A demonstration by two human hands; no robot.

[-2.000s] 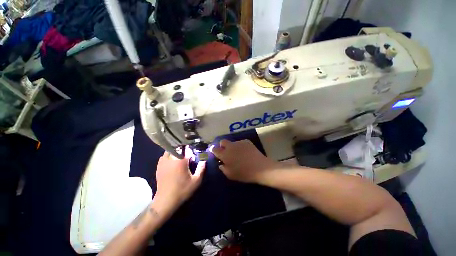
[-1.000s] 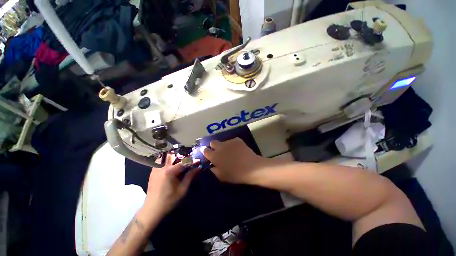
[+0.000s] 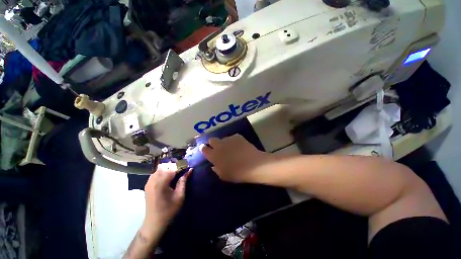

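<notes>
A dark fabric panel lies flat under the needle end of the cream sewing machine with blue "protex" lettering. My left hand rests on the fabric just left of the lit needle area, thumb and fingers apart around the presser area. My right hand lies on the fabric right of the needle, its fingers bent and fingertips near the lamp light. The presser foot and needle are mostly hidden by the machine parts and my fingers. I cannot tell if either hand pinches the cloth.
The white table shows at the left. A dark garment heap hangs beyond it. A white cloth strip and dark scraps are at the right end, below the lit control panel. Heaped clothes stand behind.
The view has shifted and come closer to the machine. Both hands stay by the needle. Less of the panel's left part shows beyond my left hand.
</notes>
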